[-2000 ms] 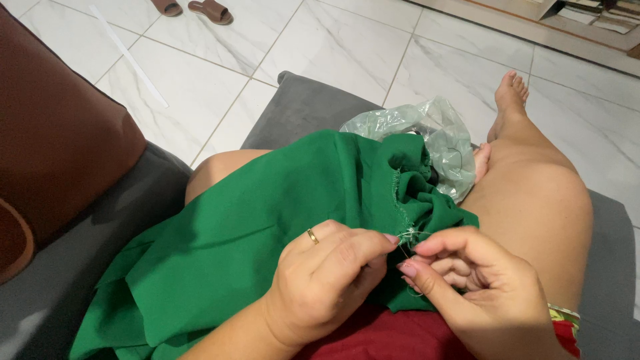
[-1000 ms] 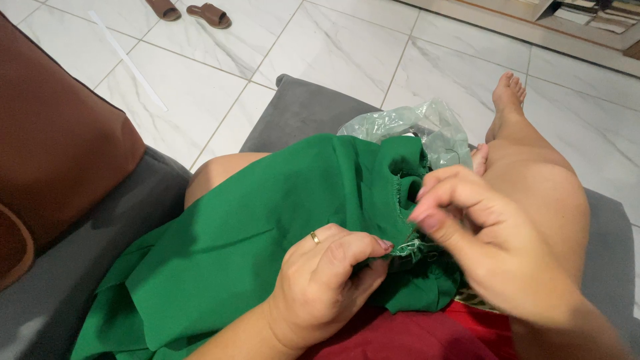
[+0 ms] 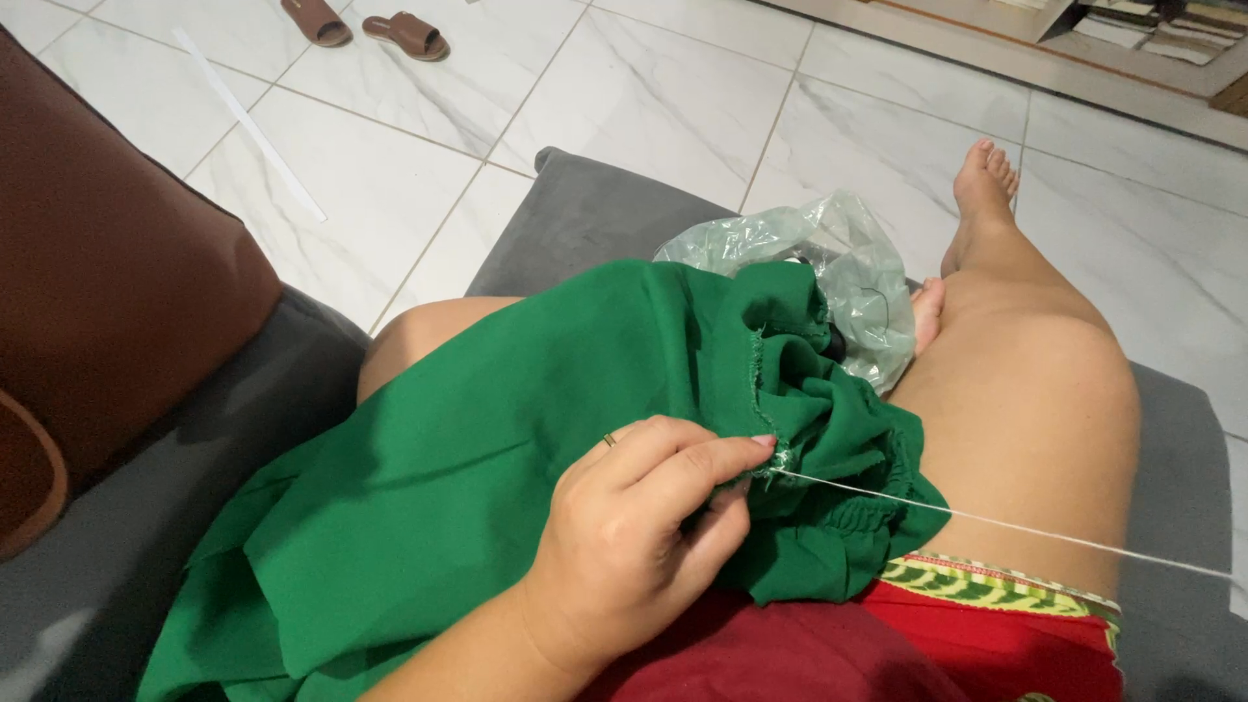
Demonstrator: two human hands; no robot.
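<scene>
My left hand (image 3: 648,522), with a ring on one finger, pinches the frayed, gathered edge of a green cloth (image 3: 507,429) between thumb and fingertips. The cloth lies over my lap, with rough stitching along its ruffled edge. From the pinched spot a white thread (image 3: 1004,525) runs taut to the right edge of the view. My right hand is out of view, and so is the far end of the thread. No needle can be made out. Just beyond the ruffles rests a crumpled translucent plastic bag (image 3: 868,292) with a dark thread on it.
Under my legs is a grey upholstered seat (image 3: 624,200). A brown bag or cushion (image 3: 117,273) stands at the left. On the tiled floor lie brown sandals (image 3: 409,37) and a white strip (image 3: 253,132). A wooden shelf unit (image 3: 975,44) is at the upper right.
My right hand was by the cloth edge near my left hand, then lifted from it, and has now left the view to the right. The thread now stretches out straight. My left hand keeps its pinch.
</scene>
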